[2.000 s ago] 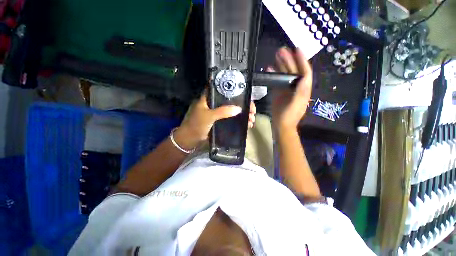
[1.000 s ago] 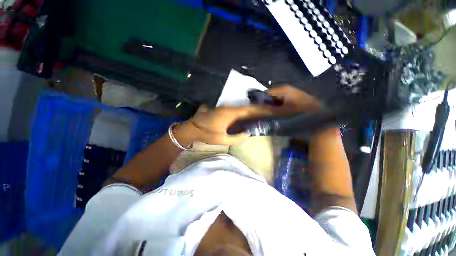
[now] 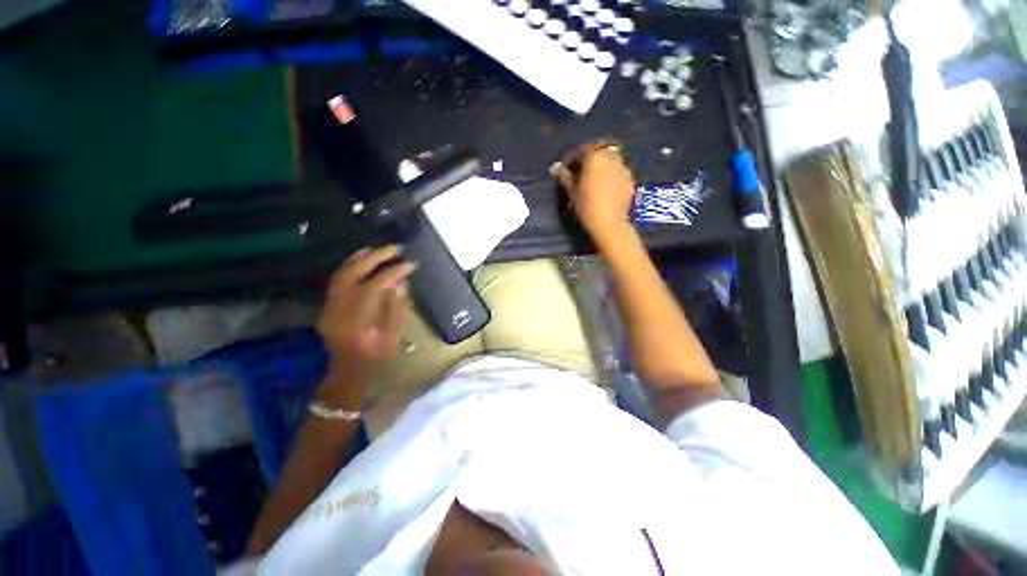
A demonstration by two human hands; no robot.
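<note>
The black lock panel [image 3: 451, 295] lies with its smooth outside up, its near end over my lap and its far part on the black mat. Its lever handle [image 3: 434, 189] sticks out across the panel. My left hand [image 3: 366, 302] is just left of the panel, fingers apart, holding nothing that I can see. My right hand [image 3: 599, 189] is over the mat with fingers curled, left of a pile of thin silver-blue pins [image 3: 671, 200]; whether it holds something is too small to tell. A white cloth or paper [image 3: 479, 219] lies beside the panel.
Small white-silver rounds [image 3: 667, 81] and a white board of round parts [image 3: 563, 70] are beyond my right hand. A blue-handled screwdriver [image 3: 746, 180] lies at the mat's right edge. A white handle rack [image 3: 957, 293] and cardboard [image 3: 850, 293] are at right; a blue crate [image 3: 113, 450] is at left.
The panel has turned from inside up to outside up and now rests across the mat edge. My left hand has come off it. My right hand has moved to the mat near the pins.
</note>
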